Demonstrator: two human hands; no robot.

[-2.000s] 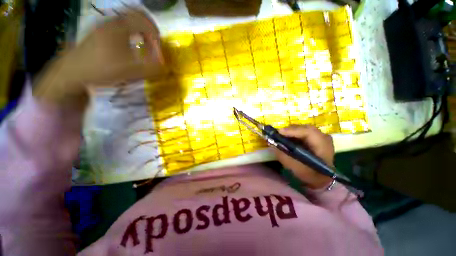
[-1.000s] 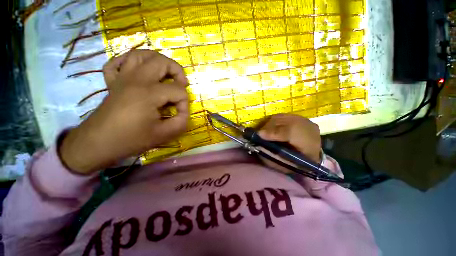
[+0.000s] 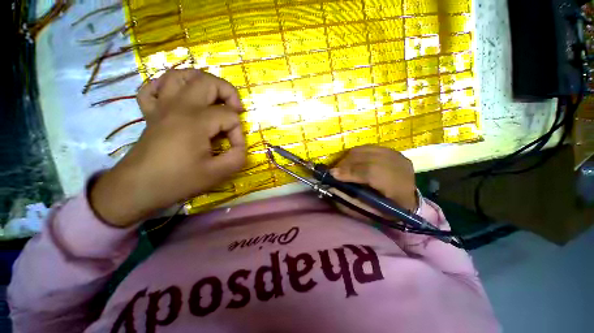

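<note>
A shiny yellow flexible circuit panel with brown grid lines lies in front of me under strong glare. My right hand holds a black soldering iron, its tip on or just over the panel's lower left part. A thin metal-ended feed tube runs beside the iron and meets near its tip. My left hand rests over the panel's left edge with fingers curled; a thin dark wire shows by its fingertips towards the iron tip, but the grip is hidden. Red-brown lead wires stick out past the left edge.
The panel lies on a worn white board. A black box stands at the right, with black cables curving down from it. More orange-brown wires lie at the upper left. A brown surface shows at the lower right.
My left hand has come from the upper left down to the panel's lower left. The iron tip has moved left to near its fingers. The view has shifted. Little differs from one second ago.
</note>
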